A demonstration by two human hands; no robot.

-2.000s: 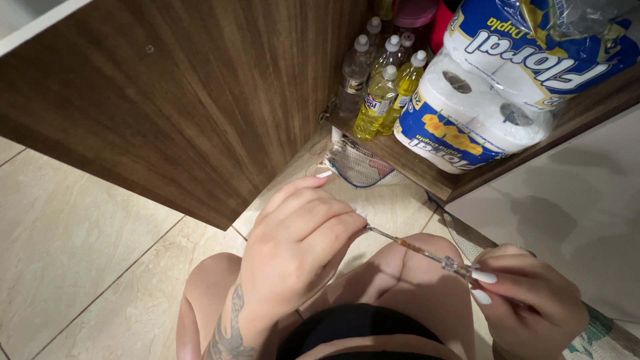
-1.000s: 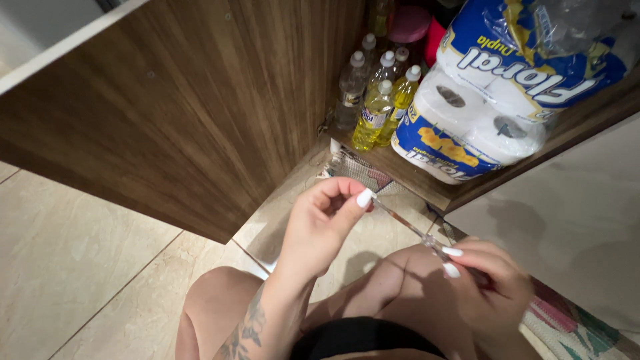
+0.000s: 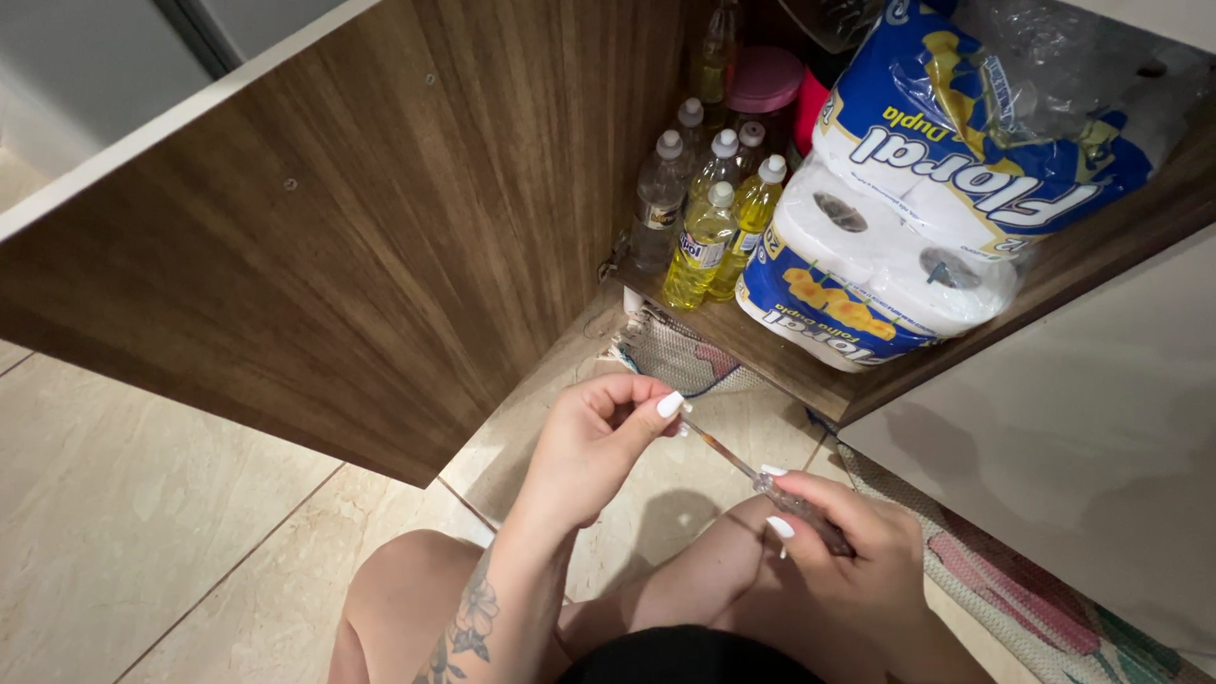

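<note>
A screwdriver (image 3: 730, 456) with a clear handle and a thin, rust-coloured shaft slants between my hands, above my lap. My right hand (image 3: 845, 537) is closed around its handle. The fingertips of my left hand (image 3: 608, 437) pinch together at the screwdriver's tip; whether a small part such as a screw is between them I cannot tell. Beyond my left hand stands a wood-grain cabinet door (image 3: 380, 218), swung open, with small screw-like dots on its face.
Bottles of yellow and clear liquid (image 3: 701, 249) stand on the cabinet shelf (image 3: 760, 353) beside packs of toilet paper (image 3: 883, 256) and a pink-lidded container (image 3: 765, 80). A woven rug (image 3: 988, 560) lies at right on the tiled floor (image 3: 228, 513). My bent knees are below.
My left hand has turned, so its thumb now shows at the screwdriver's tip. My right hand still holds the handle.
</note>
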